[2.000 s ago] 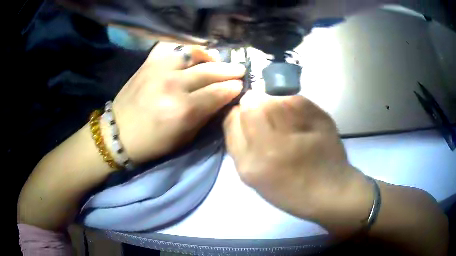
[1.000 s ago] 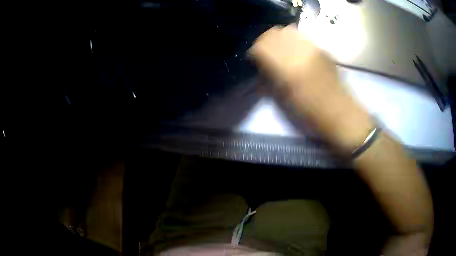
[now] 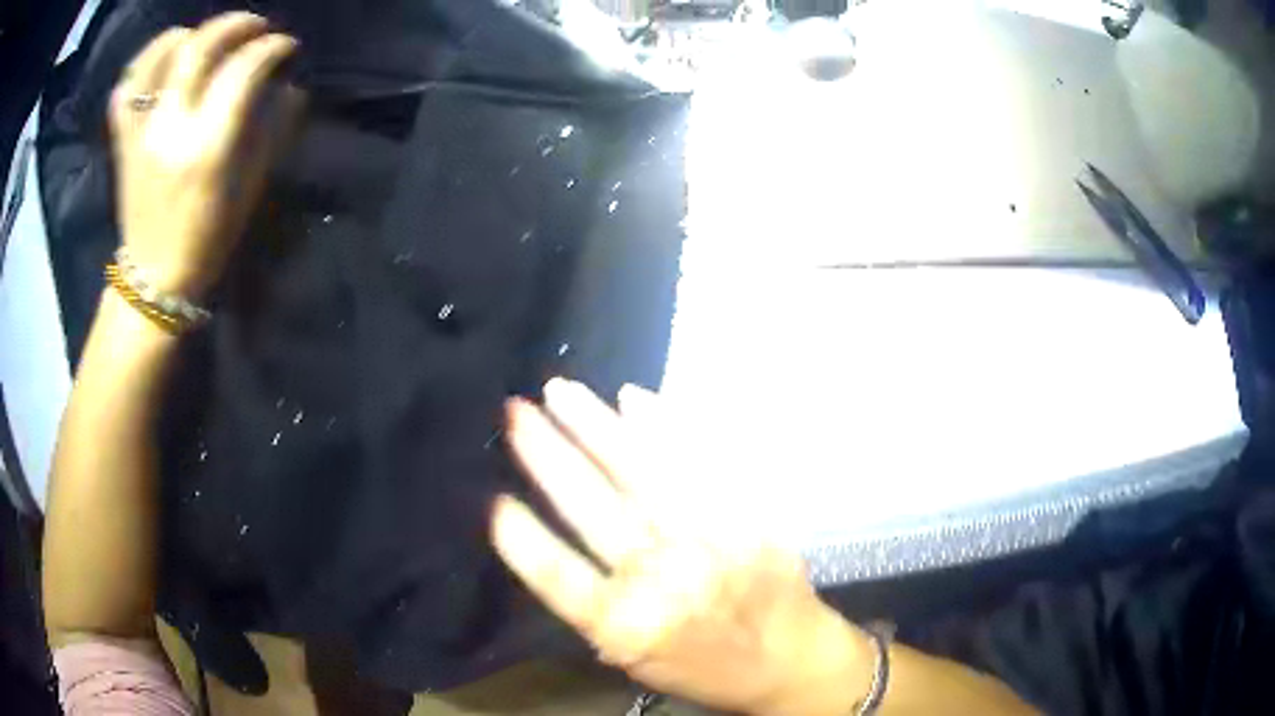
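Note:
A large black fabric piece (image 3: 406,322), dotted with pale lint, lies spread over the left and middle of the work surface and hangs over the front edge. My left hand (image 3: 196,133) is on its upper left part, fingers curled; whether it pinches cloth cannot be told. My right hand (image 3: 643,560) is at the cloth's lower right edge, fingers apart and nothing held. The cloth's straight right edge runs up toward the bright metal machine parts (image 3: 671,42) at the top, which are blurred by glare.
A grey knob (image 3: 828,51) is at the top. Black thread snips (image 3: 1144,241) lie at the right across the edge of the beige machine bed (image 3: 1077,126). The white tabletop (image 3: 979,378) ends at a marked grey strip (image 3: 979,539) along its front edge.
The black cloth is now spread flat. My left hand has come back into view at the upper left. My right hand has moved down and left, away from the needle area, with fingers spread.

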